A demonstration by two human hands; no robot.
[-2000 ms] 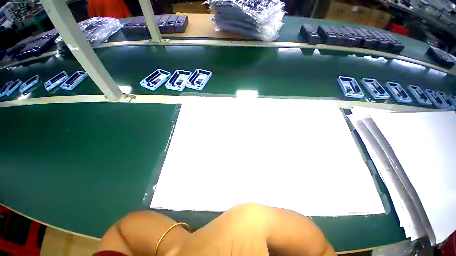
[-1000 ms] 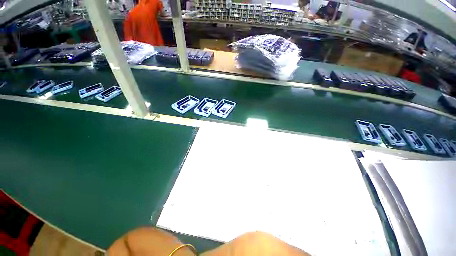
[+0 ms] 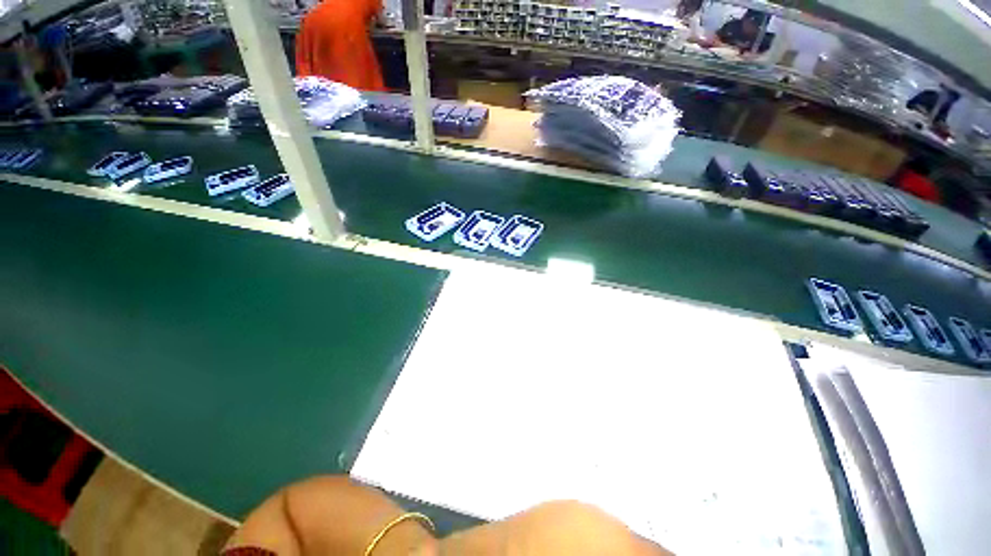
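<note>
A large white sheet lies on the green bench, with a few faint small marks near its lower part. Bare skin of my arms or hands shows along the bottom edge, cut off, in front of the sheet's near edge. A thin gold bracelet circles a wrist there. No fingers show, so I cannot tell which part belongs to which hand or whether anything is held. Three light-blue housings lie close together on the belt beyond the sheet.
More housings stand in rows on the green belt. A pale rail and post border it. White sheets with a curled grey edge lie at right. Bagged parts and dark blocks are beyond. A person in orange stands behind.
The view has tilted up and turned, showing more of the background. The housings and sheet sit lower and further right in the picture. Less of my arms shows than two seconds ago.
</note>
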